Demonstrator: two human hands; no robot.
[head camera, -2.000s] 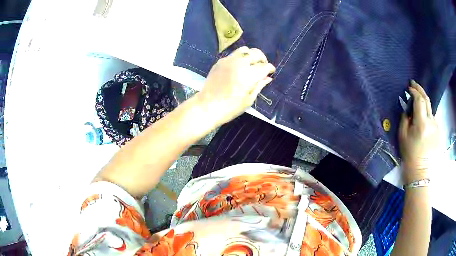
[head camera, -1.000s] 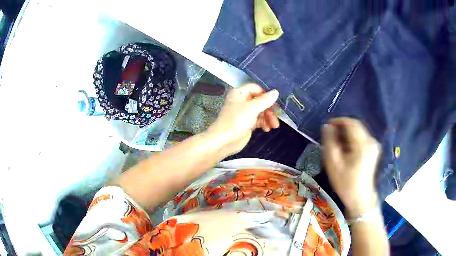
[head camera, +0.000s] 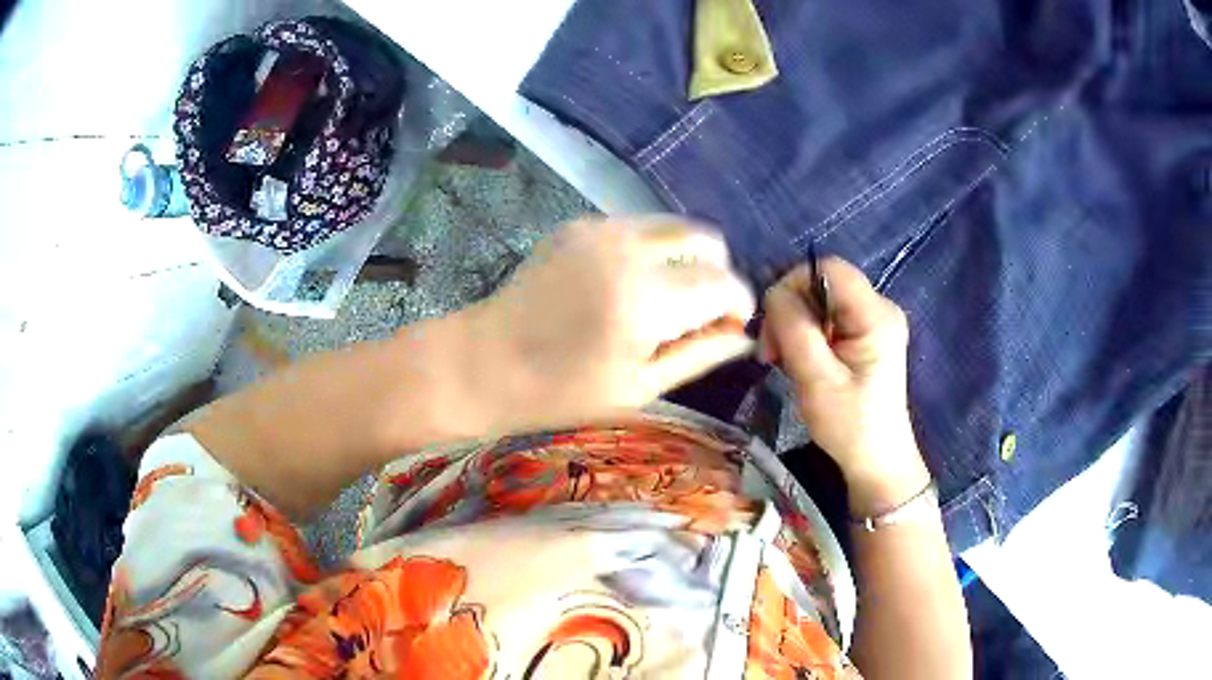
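The dark blue garment (head camera: 917, 80) with pale topstitching lies across the white table. Its folded-back tan flap (head camera: 731, 47) carries a round button near the top. A small yellow button (head camera: 1008, 448) shows at the right. My left hand (head camera: 645, 312) is blurred at the garment's near edge, fingers bent towards my right hand; the fingertips meet the blue cloth there. My right hand (head camera: 837, 339) is closed round the dark thread snips (head camera: 820, 292), which stick up from the fist beside that edge. The cloth between my hands is mostly hidden.
A floral-edged bag (head camera: 293, 146) and a blue bottle (head camera: 153, 186) are at the upper left. Another dark garment (head camera: 1170, 492) lies at the right edge. Speckled floor (head camera: 459, 219) shows between the bag and the table. The wearer's orange-flowered top fills the bottom.
My right hand has moved left from the garment's right end to beside my left hand. My left hand has shifted down and its palm has turned over. The garment has shifted rightward in view.
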